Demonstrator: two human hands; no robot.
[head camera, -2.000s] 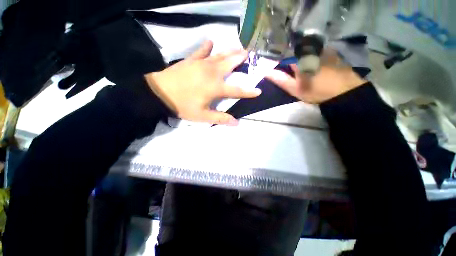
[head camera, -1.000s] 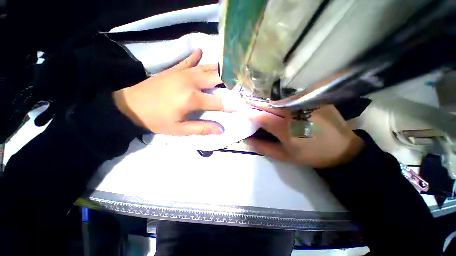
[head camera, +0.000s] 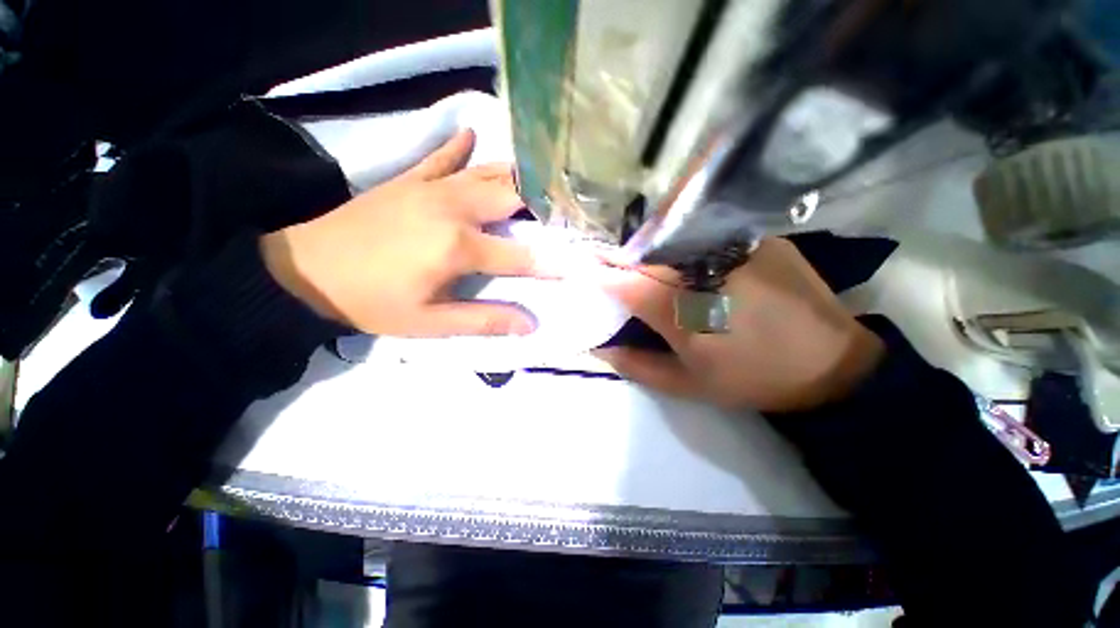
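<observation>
A white piece (head camera: 567, 321) lies under the machine head (head camera: 614, 123), with dark cloth showing at its edges. The presser foot area (head camera: 596, 245) is washed out by glare. My left hand (head camera: 412, 252) lies flat on the white piece, left of the needle area, fingers spread. My right hand (head camera: 749, 331) lies just right of the needle area, partly behind the machine head, its fingertips on the white piece and dark cloth. A white sheet with a black strip (head camera: 405, 96) lies behind my left hand.
Black cloth (head camera: 111, 233) is piled at the left. Pink-handled snips (head camera: 1017, 432) lie at the right by a black scrap (head camera: 1066, 417). A round knob (head camera: 1050, 190) is at the upper right. The table's tape-marked front edge (head camera: 528, 530) curves below my hands.
My head view has moved in, so the machine head looks larger and covers more. Over the last second my hands have shifted only slightly, staying on the white piece.
</observation>
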